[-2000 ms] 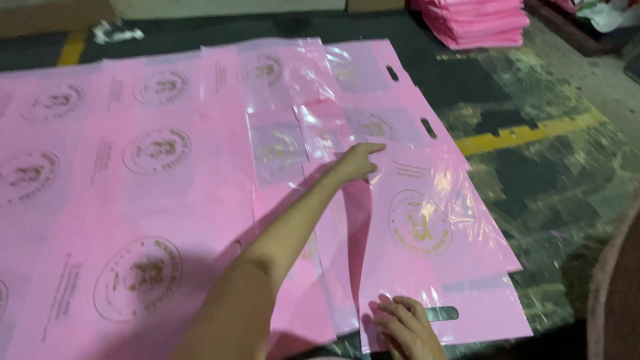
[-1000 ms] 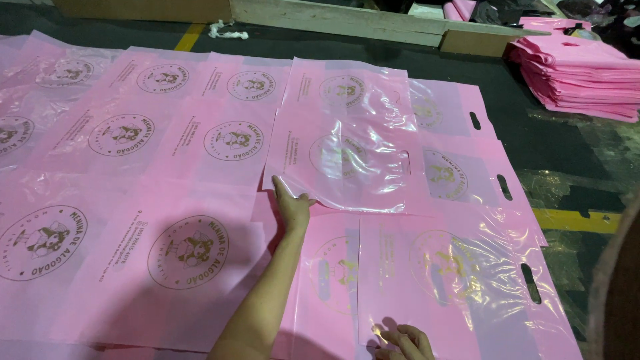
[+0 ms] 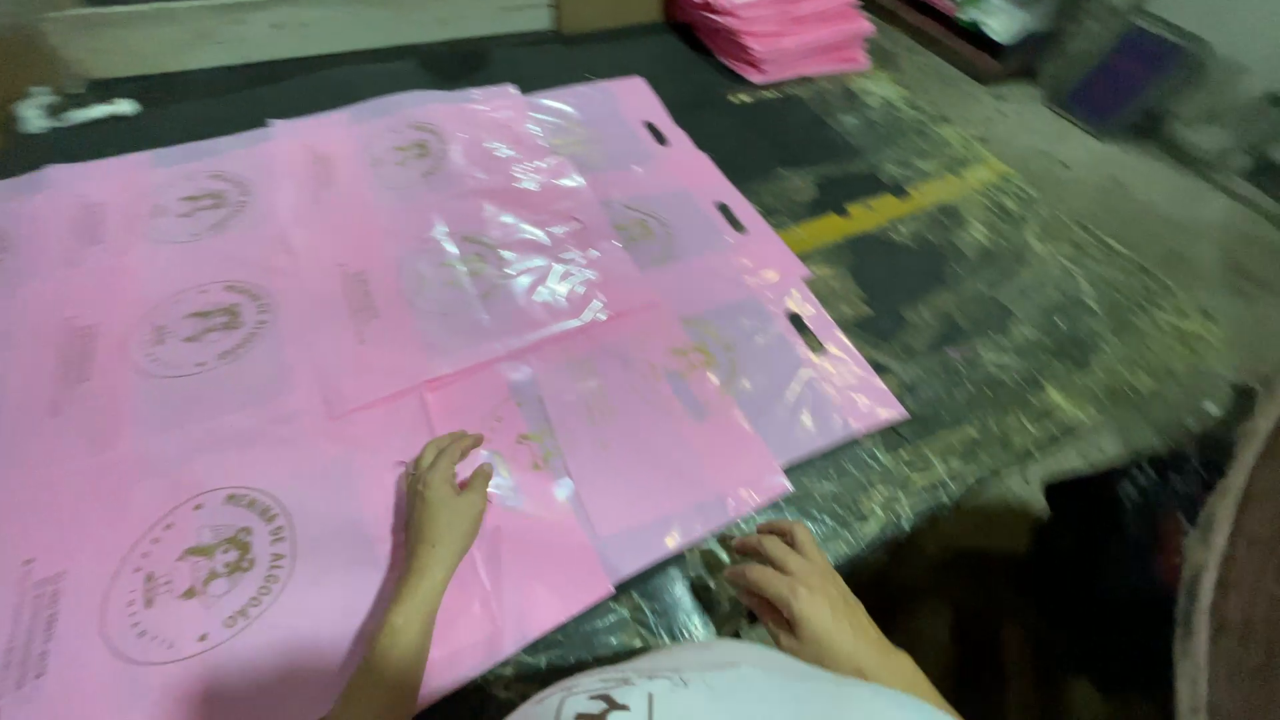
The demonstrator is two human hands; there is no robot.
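Observation:
Overlapping pink plastic bags (image 3: 370,470) with gold printed round emblems and writing cover the left and middle of the table. Those at the right edge have dark oval handle cutouts. My left hand (image 3: 447,495) is over the lower middle of the bags, its fingers bent and parted with nothing seen between them; whether it touches the plastic is unclear. Just off the near right edge of the bags is my right hand (image 3: 790,590), fingers curled loosely and holding nothing visible. A glossy bag (image 3: 500,250) lies across others near the top, reflecting light.
A folded pink stack (image 3: 775,40) stands at the far edge. The dark tabletop (image 3: 960,300) is worn and crossed by a yellow stripe (image 3: 890,210). A white scrap (image 3: 75,110) lies at the far left. Beyond the right side are a floor and a purple object (image 3: 1135,75).
My left hand has come nearer from the edge of the glossy bag and let it go. My right hand has moved off the bags. The view has shifted.

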